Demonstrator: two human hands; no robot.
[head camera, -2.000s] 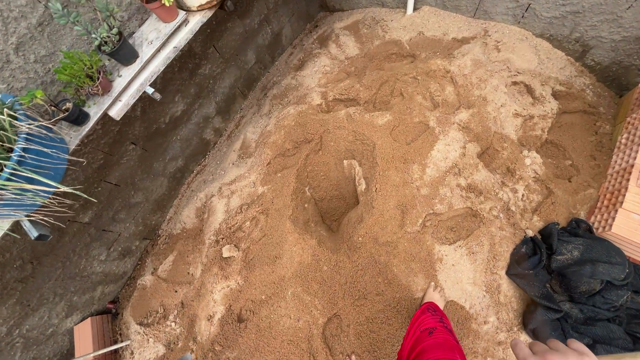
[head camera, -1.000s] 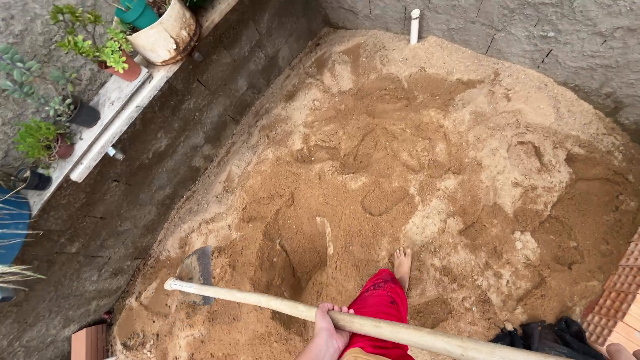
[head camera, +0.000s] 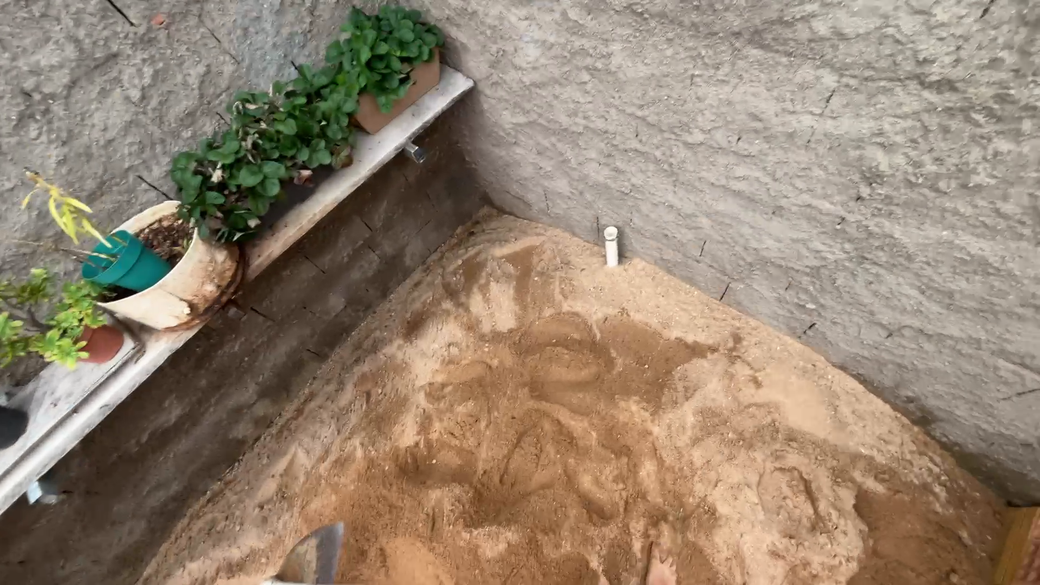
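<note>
Neither my left hand nor my right hand shows at this moment. At the bottom edge, left of centre, the metal blade of a hoe (head camera: 315, 556) rests at or just over the sand; its handle is out of the frame. A large heap of damp brown and pale sand (head camera: 561, 422) fills the corner between two walls, with dents and footprints over its surface. Part of a bare foot (head camera: 661, 572) shows at the bottom edge, right of the hoe blade.
A white plastic pipe (head camera: 611, 246) stands up at the back of the heap. Along the left wall runs a narrow shelf (head camera: 301, 219) with a leafy plant in a brown planter (head camera: 398, 97), a cream pot (head camera: 175, 284) and a green pot (head camera: 128, 262). Rough grey wall (head camera: 772, 146) rises behind.
The view has tipped up strongly towards the walls. One second ago a hand held the long wooden handle of the hoe; hand and handle are now out of view.
</note>
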